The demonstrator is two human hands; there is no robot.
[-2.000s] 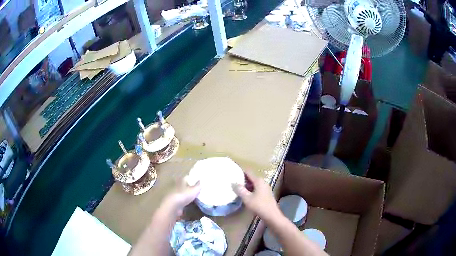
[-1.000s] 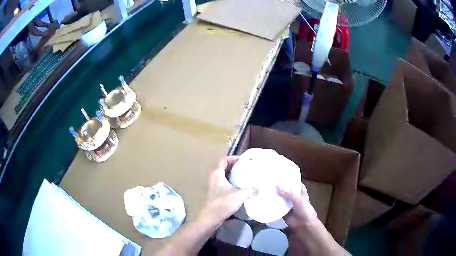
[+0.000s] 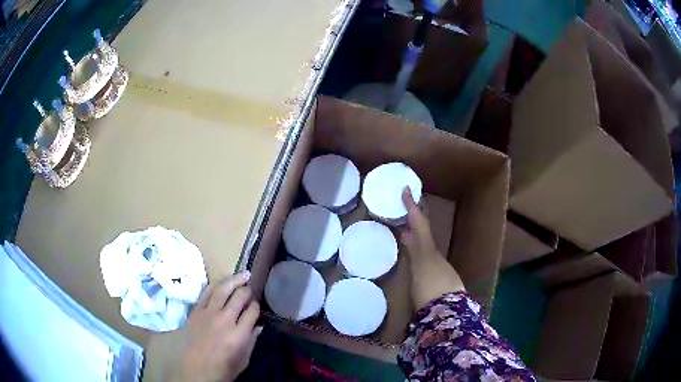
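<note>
My right hand is inside the packing carton, gripping a wrapped piece with its round white face up. The thumb lies on top and the fingers are hidden. Several other wrapped pieces stand face up in the carton, left of and below it. My left hand rests at the bench edge beside the carton, empty, fingers slightly apart. A crumpled white wrapped piece lies on the bench left of that hand. Two gold ornamental stands stand upright at the upper left of the bench.
The cardboard bench cover has a yellowish tape strip. A white paper stack is at the lower left. The dark green conveyor runs along the upper left. Brown cartons stand at the right, and the fan's pole is behind the packing carton.
The wrapped piece moved from the bench, in both hands, down into the carton with my right hand. My left hand let go and moved to the bench edge. The view has swung right and down.
</note>
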